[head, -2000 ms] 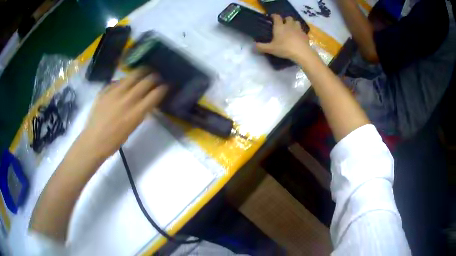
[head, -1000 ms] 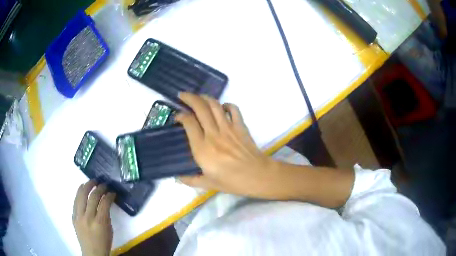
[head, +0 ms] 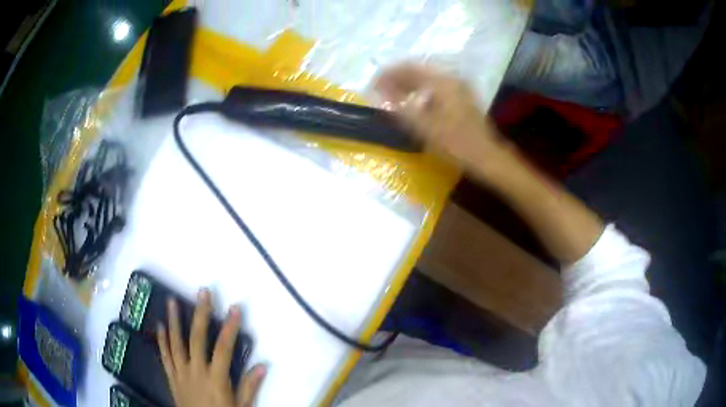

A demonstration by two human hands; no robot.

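Black housings (head: 169,314) with green circuit boards (head: 135,300) at their left ends lie side by side at the lower left. The lowest is cut off by the picture's edge. My left hand (head: 203,354) lies spread flat over the housings. The black electric screwdriver (head: 310,114) lies across the yellow tape at the upper middle. My right hand (head: 426,107) is blurred at the screwdriver's right end; whether it grips it cannot be told.
The black cord (head: 253,238) loops over the white covering (head: 318,230). A loose black part (head: 167,63) lies at the upper left. Tangled black fittings (head: 91,215) lie by clear plastic. The blue screw tray (head: 52,354) is lower left. A red object and carton are below the bench.
The view has swung toward the screwdriver. My right hand has let go of the housing it held and moved to the screwdriver's end. My left hand now rests across the housings.
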